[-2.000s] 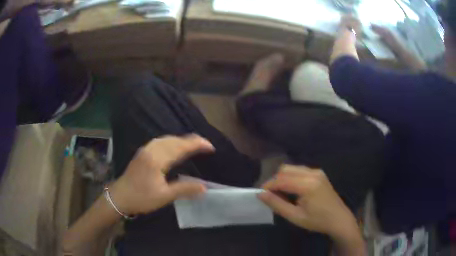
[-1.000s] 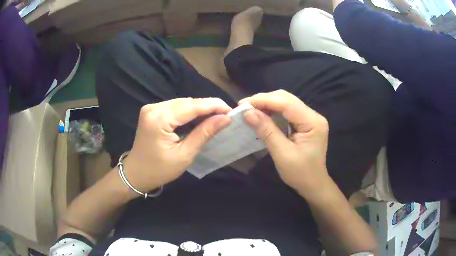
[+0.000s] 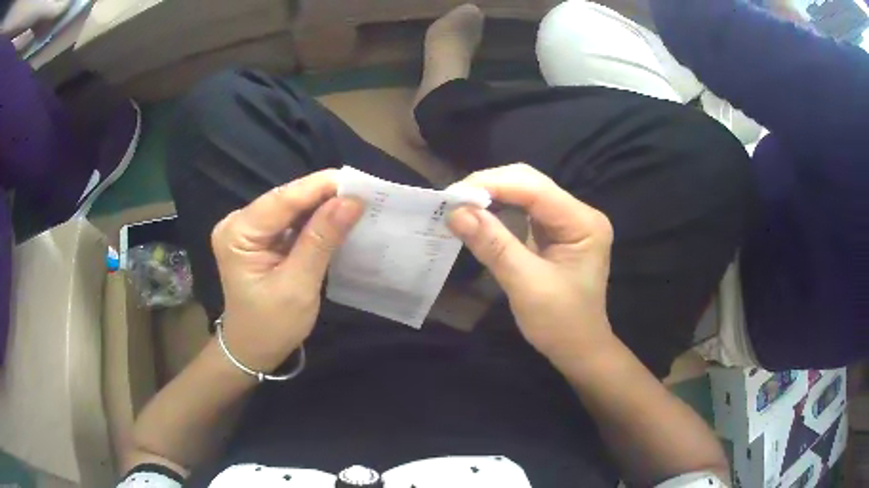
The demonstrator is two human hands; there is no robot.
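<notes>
An instruction leaflet [image 3: 393,250], white with small dark print, is held up over my lap, partly folded and slightly tilted. My left hand [image 3: 281,272] pinches its upper left corner between thumb and fingers. My right hand [image 3: 548,262] pinches its upper right corner, where the paper edge curls over. The leaflet's lower edge hangs free between the hands. The fingers hide both top corners.
An open carton [image 3: 122,334] beside my left leg holds a phone and a small clear bag [image 3: 160,274]. Printed boxes [image 3: 781,419] stand at lower right. Brown cartons [image 3: 219,38] form the front edge. People in dark clothing sit close on both sides.
The leaflet was low and wide at first, then raised and tilted between close-together fingertips. Now my hands are farther apart, with its printed face spread between them. The view has tilted downward.
</notes>
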